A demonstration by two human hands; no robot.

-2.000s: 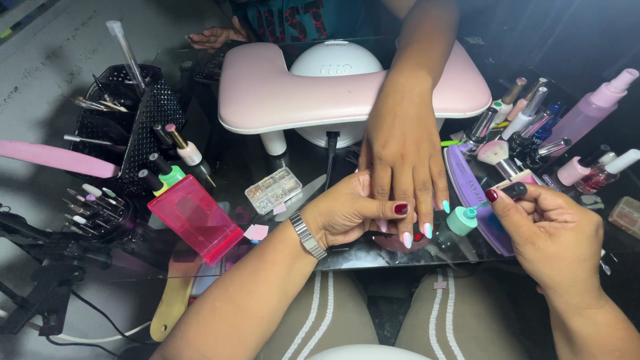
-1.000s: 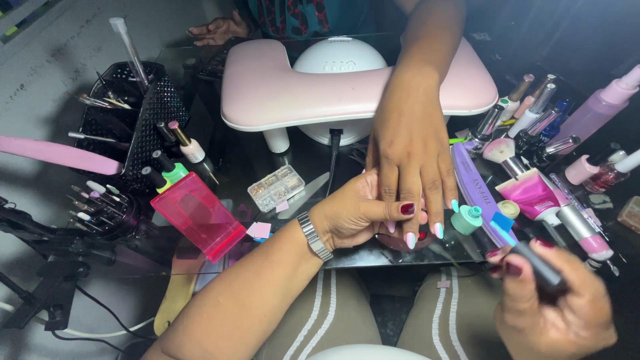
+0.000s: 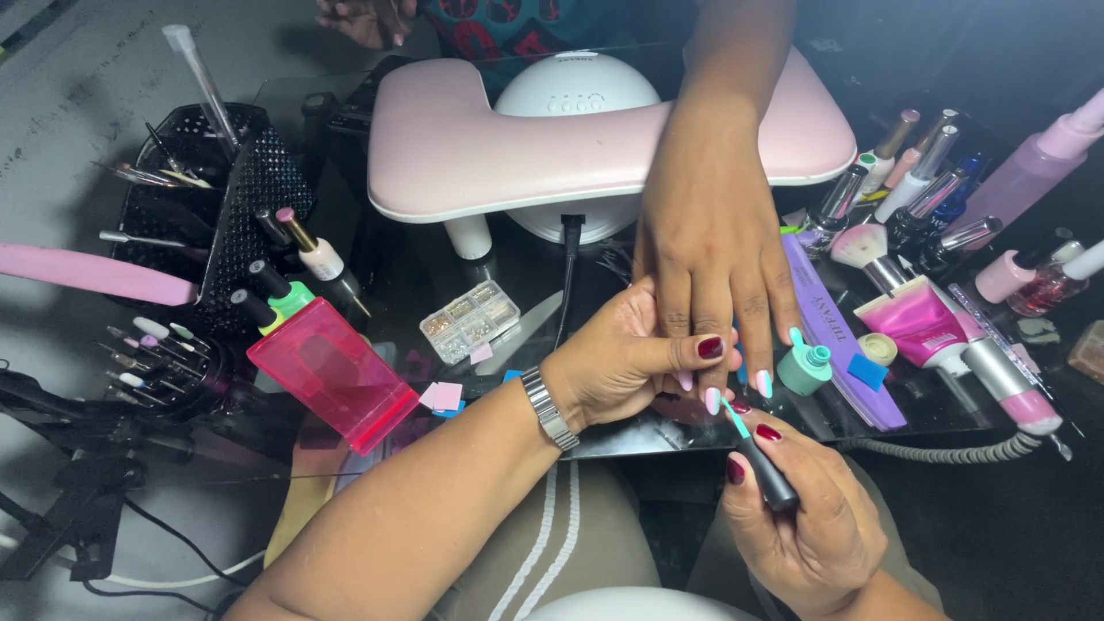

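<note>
My left hand (image 3: 621,354), with dark red nails and a metal watch at the wrist, holds a finger of another person's hand (image 3: 711,233). That hand lies palm down over a pink arm rest, its nails painted pink, white and turquoise. Between the fingers of my right hand (image 3: 806,509) is the black cap of a nail polish brush (image 3: 766,470). Its turquoise bristles are at the tip of the held finger's nail. An uncapped turquoise polish bottle (image 3: 804,369) stands just right of the person's fingers.
Behind are the pink arm rest (image 3: 535,159) and a white nail lamp (image 3: 573,86). At left stand a pink plastic box (image 3: 332,371), a rhinestone case (image 3: 470,321) and a black brush holder (image 3: 259,207). Purple nail files (image 3: 832,336), a pink tube (image 3: 918,323) and several polish bottles lie right.
My right hand has moved from the right, near the turquoise bottle, to the person's fingertips, with the brush in it. My left hand still holds the person's finger.
</note>
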